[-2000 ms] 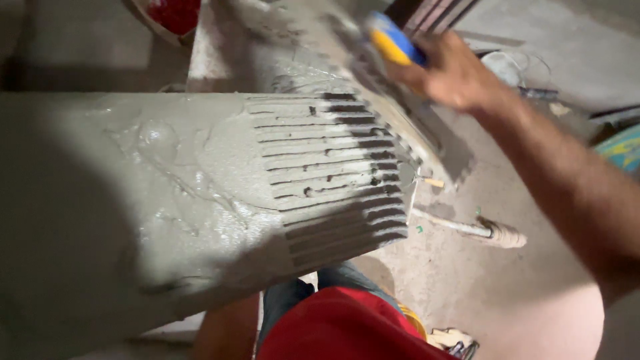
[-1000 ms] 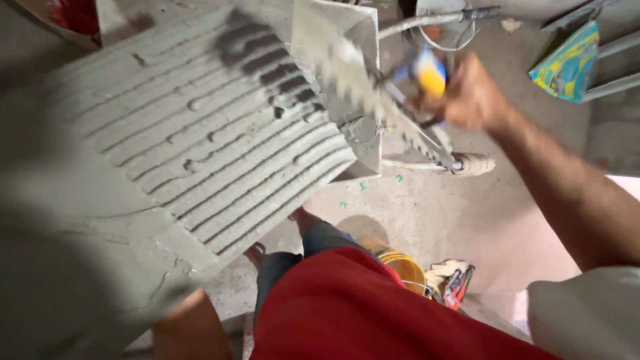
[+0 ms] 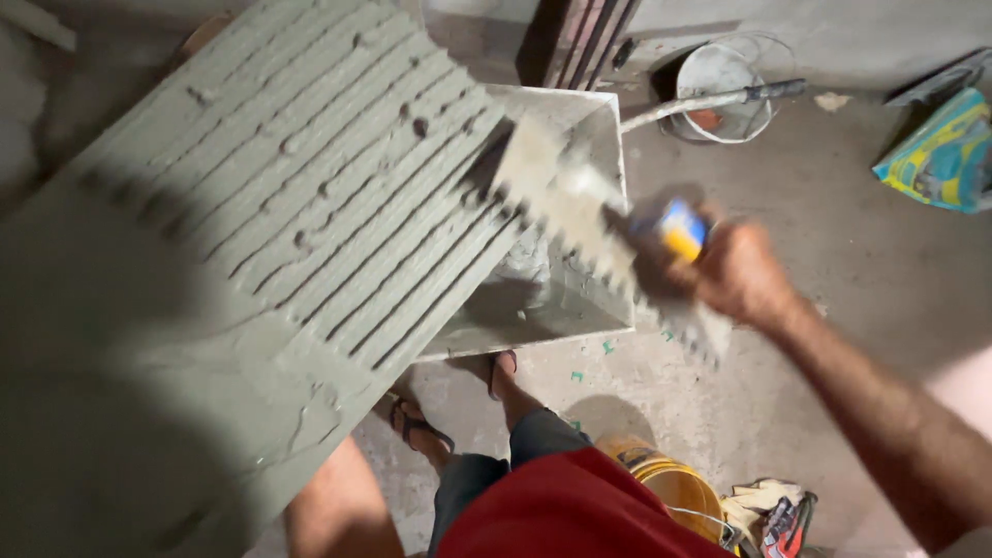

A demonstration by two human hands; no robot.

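My right hand (image 3: 736, 267) is closed round the blue and yellow handle of a notched trowel (image 3: 577, 205), blurred by motion. The trowel's toothed blade is at the right end of a board-like slab coated in grey mortar (image 3: 349, 178), partly over a mixing trough. Parallel ridges with small lumps run across the slab's upper right part; the mortar at its lower left is smoother and in shadow. My left forearm (image 3: 337, 504) goes under the slab's lower edge, and the slab hides my left hand.
Under the slab's right end stands a trough (image 3: 628, 232) with wet mortar. A white bucket (image 3: 725, 93) and a handled tool (image 3: 713, 105) lie beyond. A blue and yellow bag (image 3: 942, 155) is at right. A yellow bucket (image 3: 682, 496) stands near my legs, beside gloves or cloth (image 3: 763, 500).
The ridged area reaches further over the slab than two seconds ago. The slab has turned to a steeper slant in view, with the trough showing more. My right hand still holds the trowel.
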